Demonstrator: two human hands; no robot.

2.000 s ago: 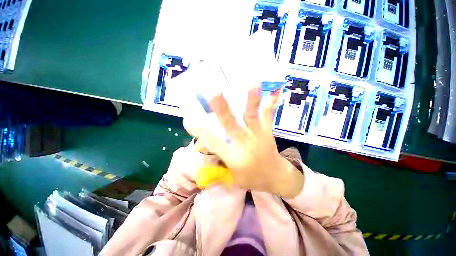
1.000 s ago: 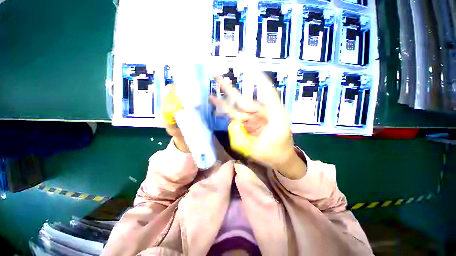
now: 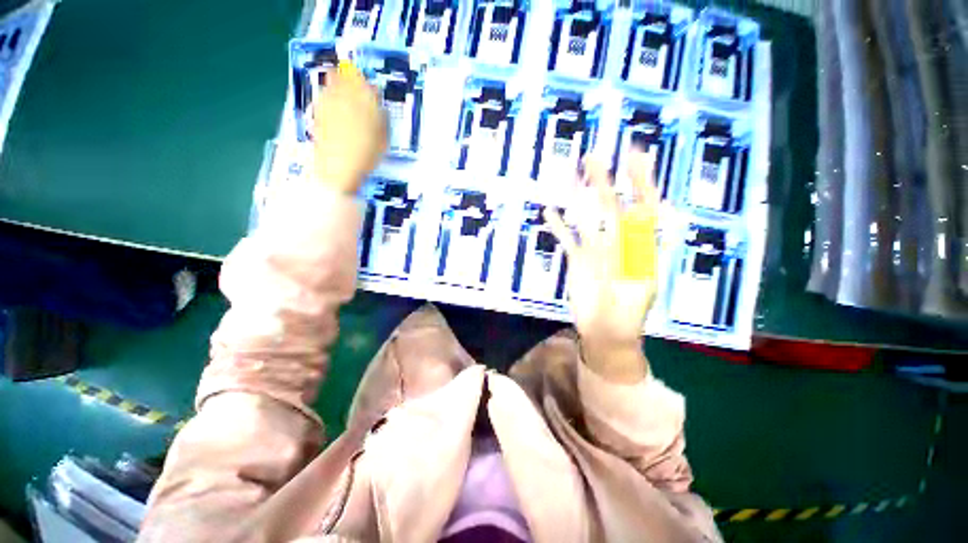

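A white carrier tray (image 3: pixel 446 288) lies on the green bench, with three rows of flat display modules (image 3: pixel 567 136) in clear pockets, each with a black-and-white face. My left hand (image 3: pixel 350 125), with a yellow finger cot, is over the tray's upper left pockets; its fingertips hide part of a module, and whether it grips one cannot be told. My right hand (image 3: pixel 618 235), with a yellow finger cot, is spread palm-down over the tray's lower right half, fingers apart, hiding a module under it.
A thick pile of shiny layered trays (image 3: pixel 892 159) stands at the right. Another loaded tray (image 3: pixel 19 53) shows at the far left. A red item (image 3: pixel 812 353) is under the bench edge. Grey-white bundles (image 3: pixel 96 498) stand low at the left, beside yellow-black floor tape (image 3: pixel 117 403).
The pale sheet-like item at my hands is no longer seen. My left hand has moved up and left over the tray, my right hand to the right. More modules show in the tray.
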